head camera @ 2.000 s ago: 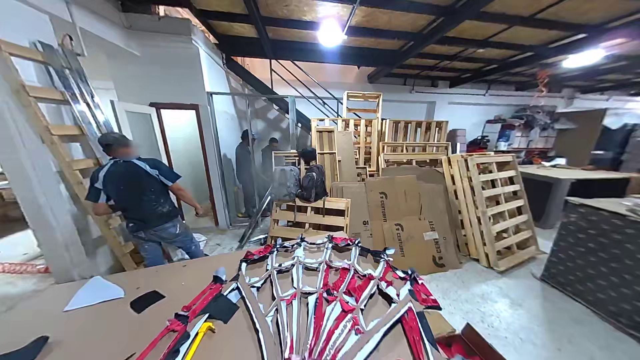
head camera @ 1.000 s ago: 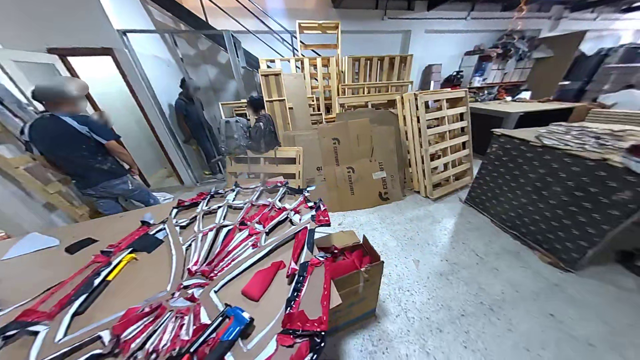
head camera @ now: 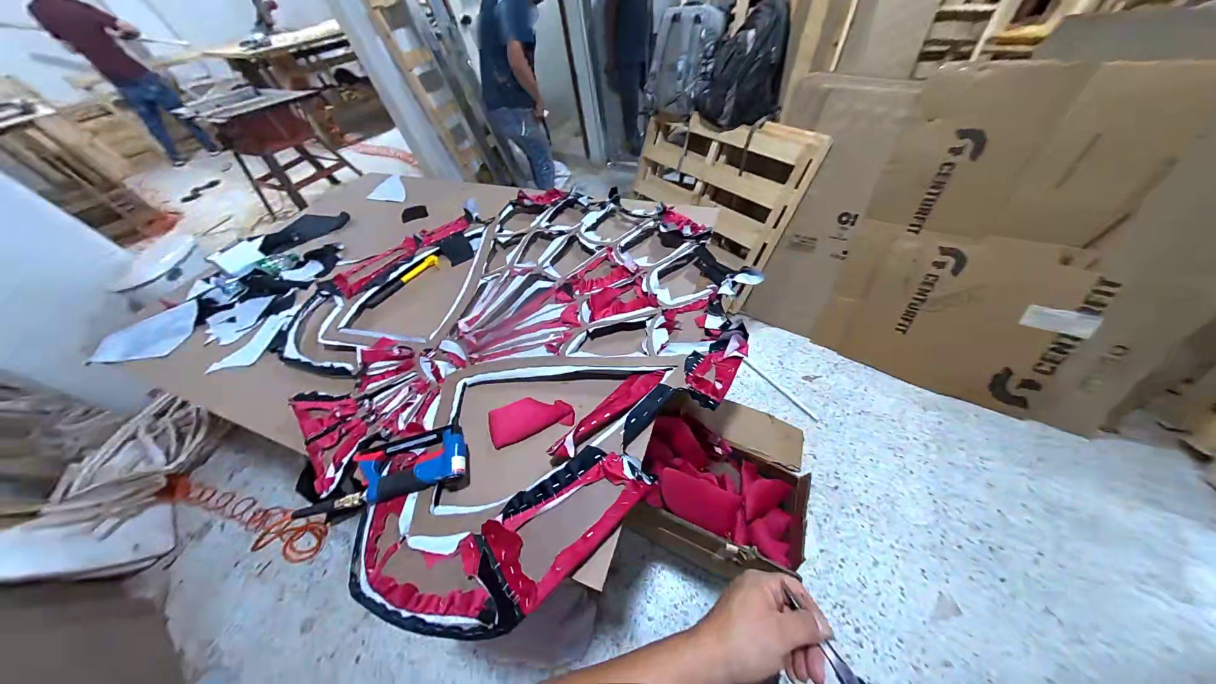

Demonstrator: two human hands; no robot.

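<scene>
My right hand (head camera: 760,622) is low in the view, closed around a thin dark tool with a metallic part, its kind unclear. Just above it stands a cardboard box (head camera: 803,513) holding red fabric pieces (head camera: 703,499). My left hand does not show. On the cardboard-topped table lies a large openwork frame (head camera: 560,366) edged in red, black and white fabric. A blue and black pneumatic staple gun (head camera: 418,467) rests near its lower left part. One loose red fabric piece (head camera: 527,421) lies inside the frame, and a yellow and black utility knife (head camera: 404,278) lies farther up.
Fabric scraps (head camera: 242,304) cover the table's left end. An orange coiled air hose (head camera: 275,527) hangs beside the table. Large cardboard sheets (head camera: 950,237) and a wooden pallet (head camera: 727,180) stand behind. One person (head camera: 518,85) stands beyond the table, another (head camera: 114,66) at the far left.
My right hand has come into view at the bottom with the thin tool. The view has swung and tilted down toward the table.
</scene>
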